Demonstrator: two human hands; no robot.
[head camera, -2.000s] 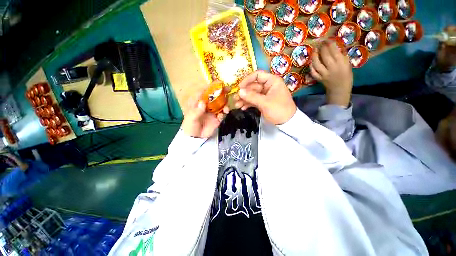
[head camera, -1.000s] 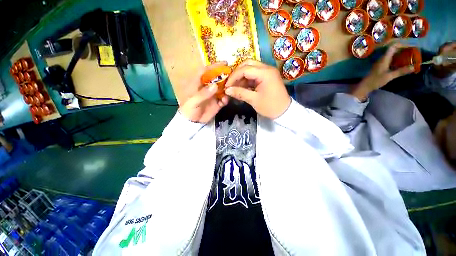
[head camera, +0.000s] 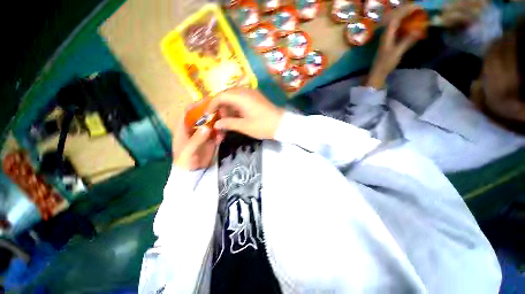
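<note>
My left hand (head camera: 194, 143) holds an orange housing (head camera: 198, 112) close in front of my chest, its open side with silvery and white detail turned partly towards me. My right hand (head camera: 246, 115) is at the housing's right edge, thumb and fingers together at its opening. Whether a small part is between those fingertips cannot be told; the picture is blurred. The yellow parts tray (head camera: 174, 53) lies just beyond my hands with reddish bits and a clear plastic bag (head camera: 202, 35) in it.
Rows of orange units (head camera: 298, 43) stand on cardboard right of the tray. A neighbouring person's hand (head camera: 388, 49) holds another orange housing (head camera: 413, 24) at the right. Black equipment (head camera: 103, 97) is left, with a further batch of orange units (head camera: 31, 181) at far left.
The view has turned and shifted, so tray and units appear tilted and further left. The housing remains in my left hand, my right fingers still at it. The neighbour's housing has moved in view.
</note>
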